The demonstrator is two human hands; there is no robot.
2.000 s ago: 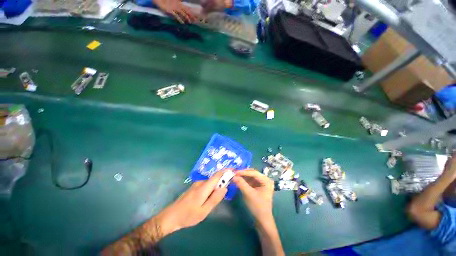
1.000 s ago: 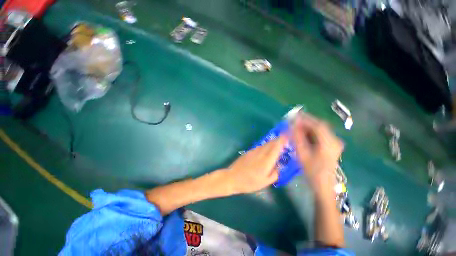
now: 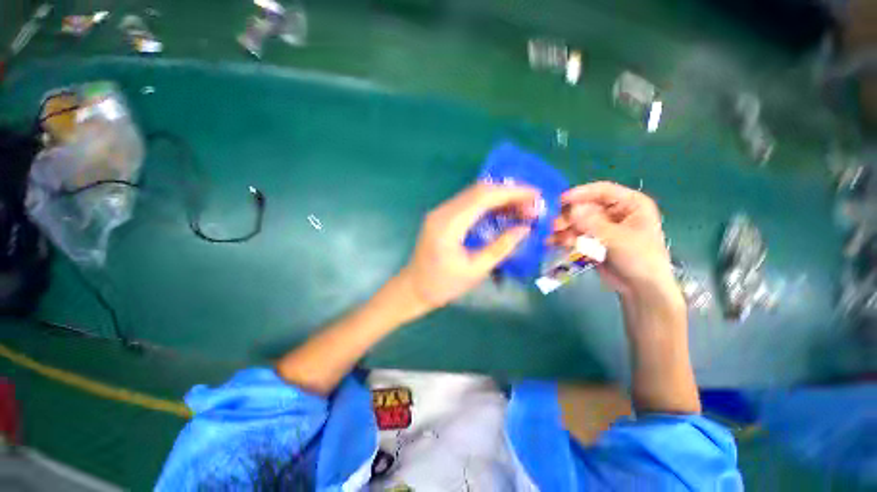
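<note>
A white device housing [image 3: 572, 266] with a white tab at its upper end is held in my right hand [image 3: 620, 235], low beside the fingers. My left hand [image 3: 462, 245] is over the left side of the blue parts tray [image 3: 524, 168]. Its thumb and forefinger are apart, with small white parts in the tray showing between them. Blur hides whether a tiny part sits on the left fingertips. The hands are close together but apart, and they cover much of the tray.
Unit piles [image 3: 741, 264] lie right of my right hand. More units [image 3: 635, 91] are spaced along the far strip. A thin black cable [image 3: 258, 216], a small white part [image 3: 314, 222] and a clear plastic bag [image 3: 91, 173] are to the left.
The view has turned and shifted. My fingertips were close together around a white piece above the tray; now the hands are a little apart and the housing hangs lower in my right hand.
</note>
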